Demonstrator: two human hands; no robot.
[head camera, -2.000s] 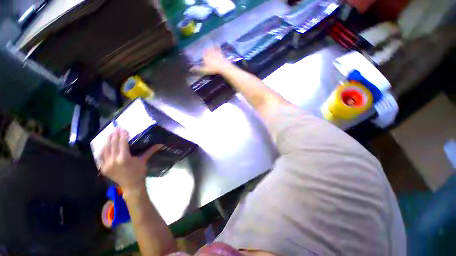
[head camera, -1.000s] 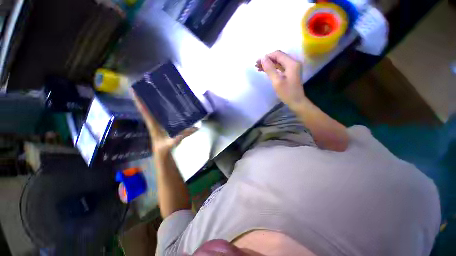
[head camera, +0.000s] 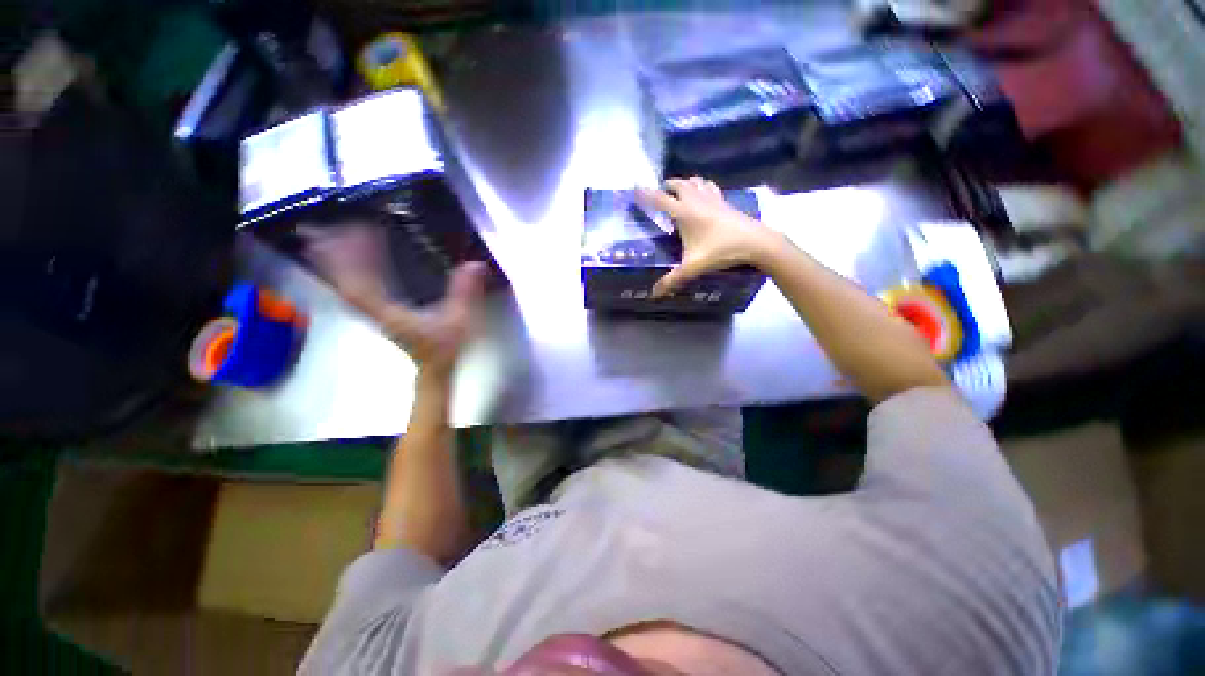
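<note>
A black retail box (head camera: 615, 244) with light lettering lies on the shiny metal table (head camera: 793, 350). My right hand (head camera: 707, 238) rests over its top with fingers spread and the thumb on the near side, gripping it. Two black retail boxes (head camera: 410, 231) with white end labels stand side by side on the table's left. My left hand (head camera: 410, 304) is blurred and spread open in front of them; whether it touches them is unclear.
Several wrapped black boxes (head camera: 740, 112) lie at the back right. A blue tape dispenser (head camera: 264, 337) is at the left edge, another (head camera: 932, 317) at the right. A yellow tape roll (head camera: 397, 66) is at the back left. An open carton (head camera: 284, 541) stands low left.
The view has swung round. My left hand no longer holds a box and is open beside the left pair. My right hand has gone from empty to gripping a box at mid-table.
</note>
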